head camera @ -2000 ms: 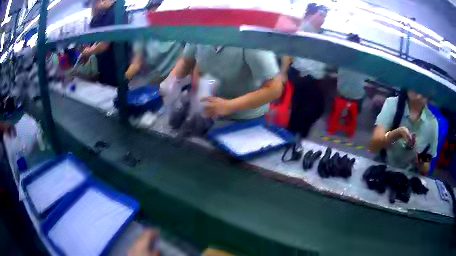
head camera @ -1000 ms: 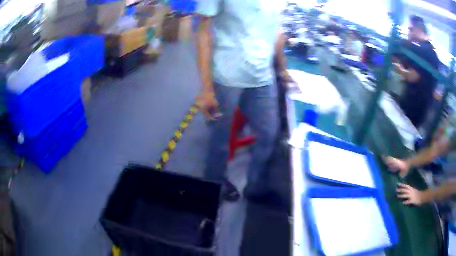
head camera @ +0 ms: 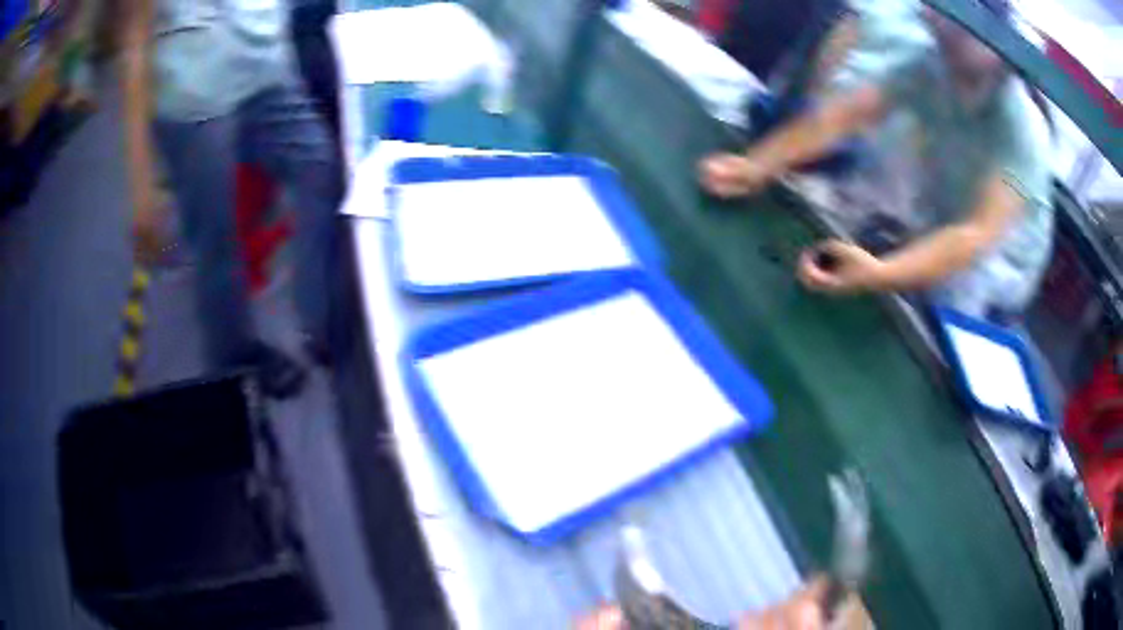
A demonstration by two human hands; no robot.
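My left hand [head camera: 600, 618] is cut off by the bottom edge; only blurred fingers show, against a shiny dark-silver curved part [head camera: 650, 599]. My right hand [head camera: 794, 610] is also low in the picture, with its fingers closed on a blurred, shiny curved part [head camera: 850, 529] that stands up over the edge of the green conveyor belt [head camera: 850, 406]. The lower ends of both parts are hidden or blurred. The hands are beyond the near blue tray [head camera: 536, 532], over the pale sheet [head camera: 727, 523].
A farther blue tray [head camera: 406, 240] touches the near one. A black bin [head camera: 185, 492] stands on the floor at left, near a standing person [head camera: 222, 74]. Across the belt, a person's two hands [head camera: 837, 266] reach over it. Another blue tray [head camera: 998, 369] lies on the far side.
The view has swung left, then partly back right. The trays now lie in the middle. Both my hands and the curved parts have come in at the bottom. The bin has shifted left in view.
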